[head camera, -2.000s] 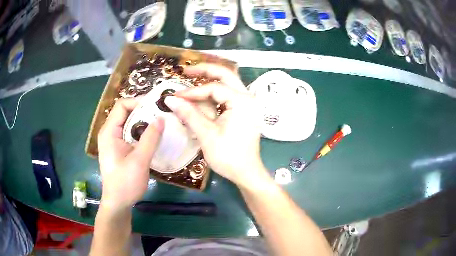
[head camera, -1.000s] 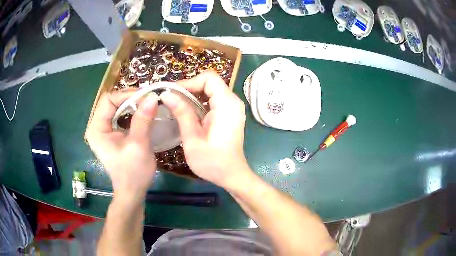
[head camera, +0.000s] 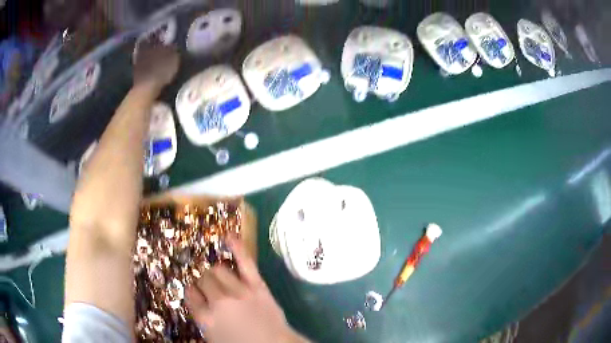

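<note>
My left arm reaches away to the upper left. My left hand (head camera: 155, 65) is small, dark and blurred, at the near edge of a white housing cover (head camera: 158, 33); whether it grips the cover cannot be told. My right hand (head camera: 234, 305) is low over the parts box (head camera: 249, 234), its fingertips among the shiny copper ring inserts (head camera: 161, 244). Its index finger points forward and the others are curled; whether it holds a ring is not clear. Stacked covers (head camera: 342, 234) lie right of the box.
Housings with circuit boards (head camera: 281, 74) stand in rows beyond the white strip (head camera: 375, 137). Another white cover (head camera: 214, 41) lies among them. A red and yellow screwdriver (head camera: 414, 258) and two small discs (head camera: 374, 301) lie at the right. A white cable (head camera: 32, 275) is at the left.
The view has shifted left and farther out. My hands have parted and no longer hold the cover between them. My left hand has moved far beyond the strip; my right hand is down at the rings.
</note>
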